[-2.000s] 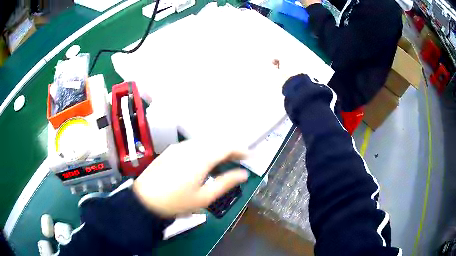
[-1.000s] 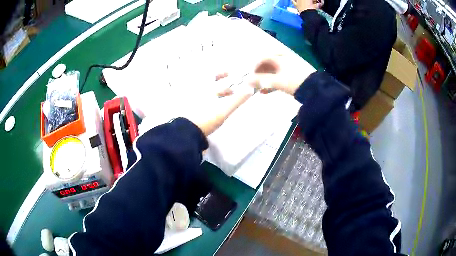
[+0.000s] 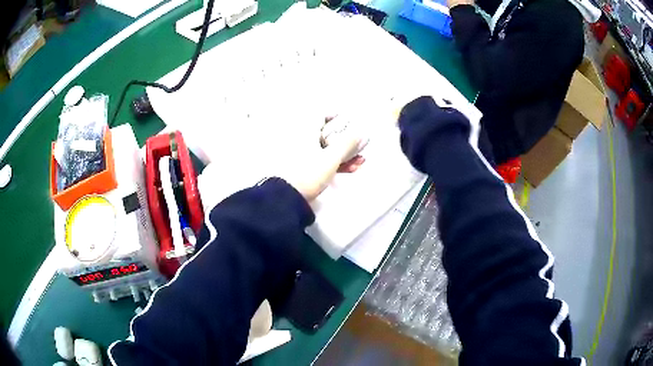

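Large white sheets (image 3: 250, 93) lie in front of me and are strongly overexposed. My left hand (image 3: 335, 163) is low over their middle, its fingers towards a small pale shape (image 3: 335, 133) that I cannot make out. Whether the hand holds it is unclear. My right sleeve reaches in from the right. My right hand (image 3: 402, 111) is washed out against the white at the cuff, and its fingers cannot be made out.
A power supply (image 3: 114, 275) with an orange bin (image 3: 107, 175) and tape roll (image 3: 91, 227) stands left, beside a red holder (image 3: 172, 207). A black flat device (image 3: 313, 300) lies near the bench edge. A black cable (image 3: 190, 75) crosses the upper left. A person sits upper right.
Since one second ago my hands have moved apart: the left is slightly lower, the right sleeve has shifted left. Earlier my left hand was nearer, above the black device.
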